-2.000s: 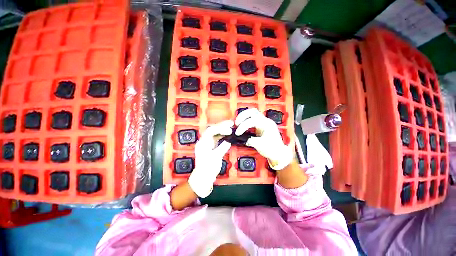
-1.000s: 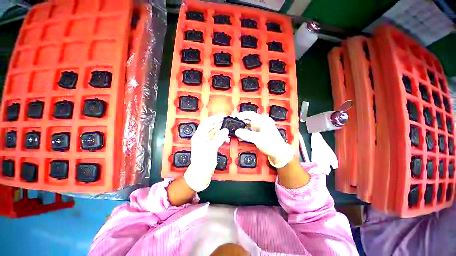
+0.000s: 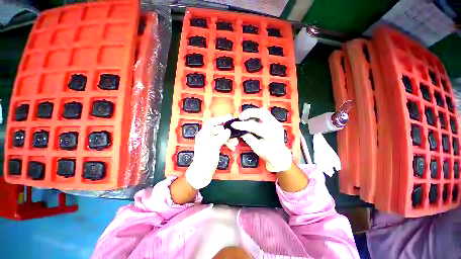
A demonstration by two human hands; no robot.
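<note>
A small black camera-like unit (image 3: 236, 129) is held between my two gloved hands, above the lower half of the middle orange-red foam tray (image 3: 170, 146). My left hand (image 3: 209, 146) grips its left side and my right hand (image 3: 265, 137) grips its right side with bent fingers. The fingers hide parts of the unit. The middle tray's pockets hold more black units. One pocket just above my hands is empty. My hands cover some lower pockets.
A partly filled foam tray (image 3: 50, 95) lies left over crinkled clear film (image 3: 154, 76). Stacked trays (image 3: 386, 121) stand right. Between are a dispenser bottle (image 3: 323, 123), a slim bottle (image 3: 305, 44), a short strip (image 3: 306, 113) and a white cloth (image 3: 326, 155). A purple sleeve (image 3: 404, 240) shows lower right.
Both hands stay together over the middle tray. The unit has been turned between the fingers, and my right fingers now cover more of it than one second ago. The view has shifted slightly.
</note>
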